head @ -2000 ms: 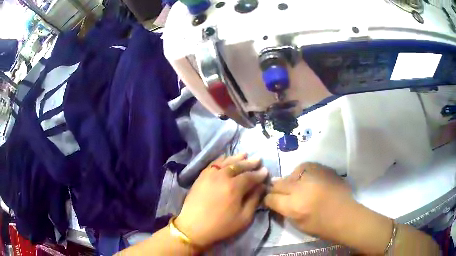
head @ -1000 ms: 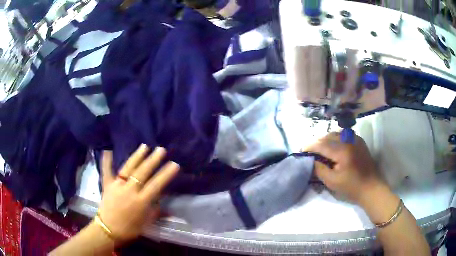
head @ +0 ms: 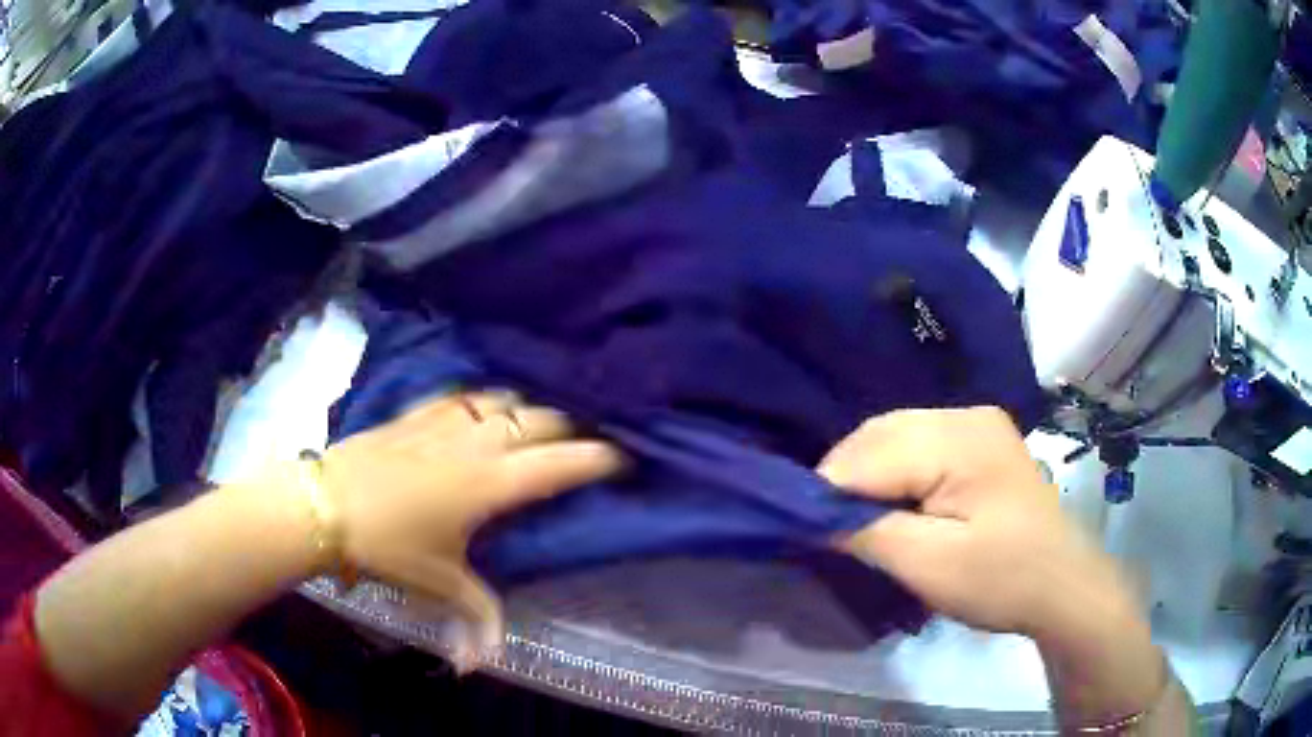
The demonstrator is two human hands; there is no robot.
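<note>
A large navy garment (head: 748, 303) lies spread in front of me, with a grey panel showing at its upper left and small pale print at its right. My right hand (head: 943, 526) pinches a folded navy edge between thumb and fingers, left of the needle area. My left hand (head: 468, 497) rests on the garment's near edge with fingers spread and thumb apart, slightly blurred. I see no cloth gripped in it. The white sewing machine (head: 1101, 274) stands at the right, and the garment lies outside its needle area.
More navy garments (head: 130, 245) are heaped at the left, and others lie at the back. A green thread cone (head: 1216, 94) stands above the machine. A measuring tape (head: 619, 688) follows the curved front table edge. A red-rimmed container (head: 238, 691) sits below the edge at lower left.
The view has swung left, so the machine sits further right. The grey-sided piece at the needle is no longer there. The navy garment has been drawn forward and spread, with the right hand holding its edge.
</note>
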